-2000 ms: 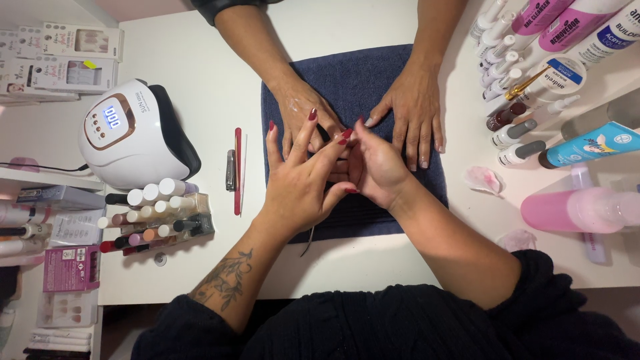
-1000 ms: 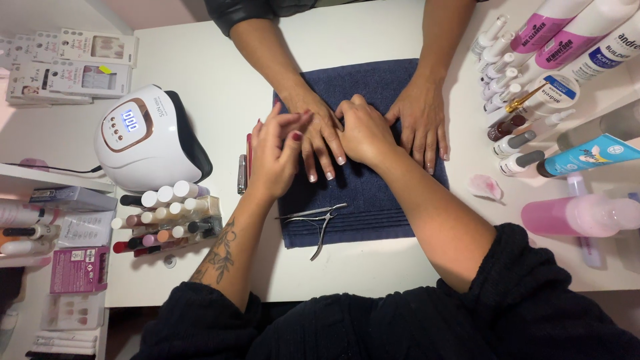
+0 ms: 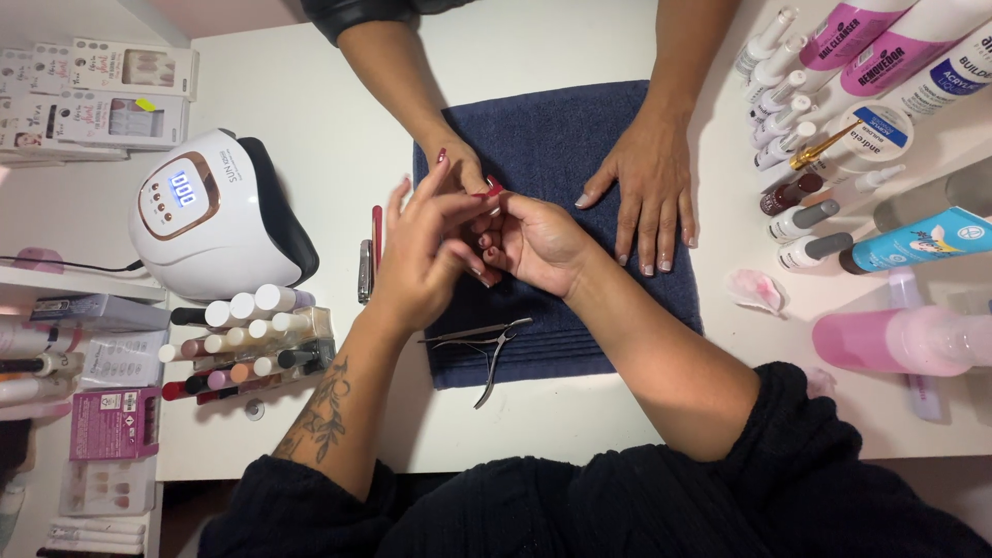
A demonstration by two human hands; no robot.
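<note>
My left hand point(image 3: 422, 252), with red nails, is held with its fingers apart beside another person's hand point(image 3: 461, 167). Its fingertips meet my right hand point(image 3: 542, 244), which is turned palm up and curled around that person's fingers, partly hidden by my fingers. The person's other hand point(image 3: 655, 186) rests flat on a dark blue towel point(image 3: 542, 124). Below my hands, metal cuticle nippers point(image 3: 492, 356) and a slim metal tool point(image 3: 473, 333) lie on the towel's lower left part. A nail clipper point(image 3: 365, 271) and a red stick-like tool point(image 3: 377, 236) lie left of the towel.
A white nail lamp point(image 3: 209, 256) stands at left, with a rack of polish bottles point(image 3: 256, 333) below it. Boxes of false nails point(image 3: 128, 120) fill the upper left. At right are several bottles point(image 3: 775, 77), a blue tube point(image 3: 922, 240), a pink liquid bottle point(image 3: 876, 341) and crumpled pads point(image 3: 756, 293).
A second ago the person's hand lay spread on the towel; now my right hand is curled around its fingers. My left hand has moved in beside it.
</note>
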